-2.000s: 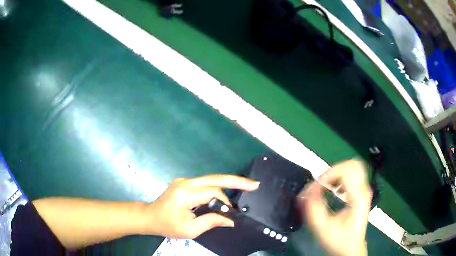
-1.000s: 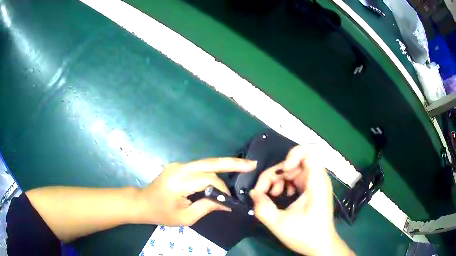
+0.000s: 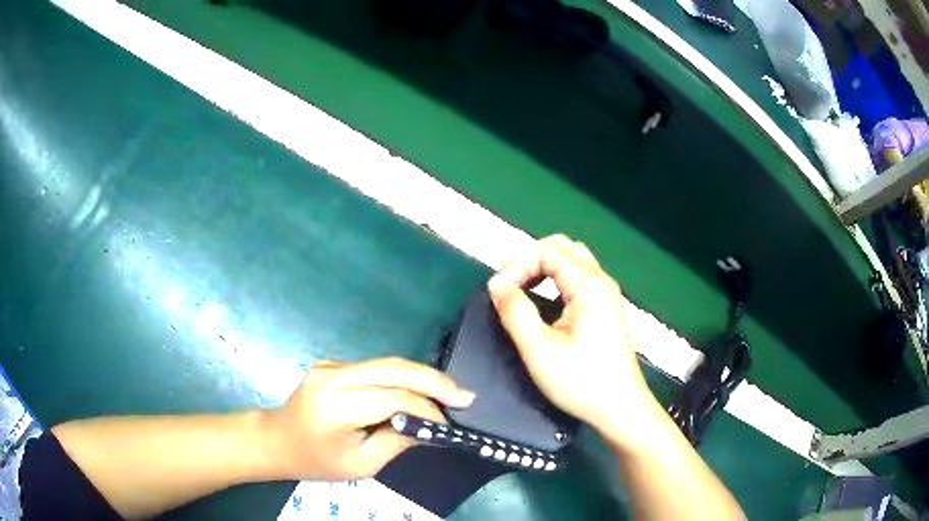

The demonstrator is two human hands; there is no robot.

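The black square electrical unit lies tilted on the bench. My left hand holds the folded black pad sheet, a row of white dots along its edge, with the index finger resting on the unit. My right hand is over the unit's far corner, thumb and finger pinched together there; whether a pad is between them cannot be seen. The white liner with blue print shows under the black sheet. The unit's black cord bundle lies right of my right wrist.
A white edge strip parts the dark-green bench from the green belt. Black plugs and cords lie on the belt. A grey bracket stands at lower right. A purple sleeve of a person shows at upper right.
My right hand has moved from near the pad sheet up to the unit's far corner. The sheet's row of white dots now shows more fully. The plugs on the belt have shifted left in view.
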